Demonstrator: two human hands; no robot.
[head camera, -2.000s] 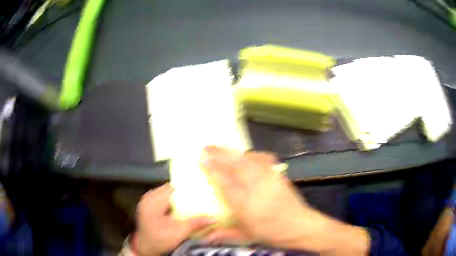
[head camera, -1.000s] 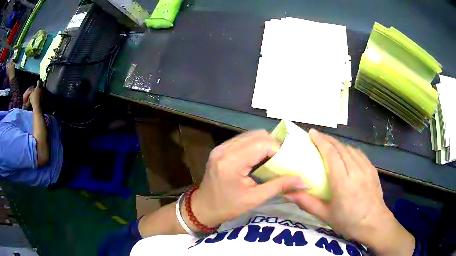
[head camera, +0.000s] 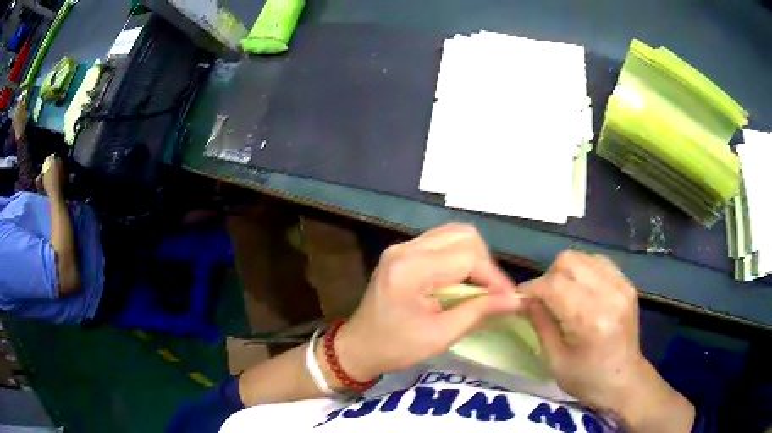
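Note:
A pale yellow sheet (head camera: 501, 345) is pinched between my two hands close to my chest, with part of it hanging below them. My left hand (head camera: 436, 309) grips its left part, and a narrow yellow edge shows between the fingers. My right hand (head camera: 588, 326) grips its right part, fingertips close to the left ones. The fingers hide much of the sheet. A flat white sheet stack (head camera: 510, 127) lies on the black mat (head camera: 339, 110) beyond my hands. A bent yellow-green sheet stack (head camera: 673, 127) lies to its right.
Another white stack (head camera: 755, 199) is cut off at the right edge. A lime-green roll (head camera: 274, 25) lies at the bench's back left. A dark machine with cables (head camera: 140, 101) stands left. A seated person in blue (head camera: 38, 254) is at left. A cardboard carton (head camera: 330, 271) is below the bench.
Since a second ago, my hands have drawn together at the sheet's upper edge. The sheet, curved upright before, now hangs lower between them. The stacks have stayed put.

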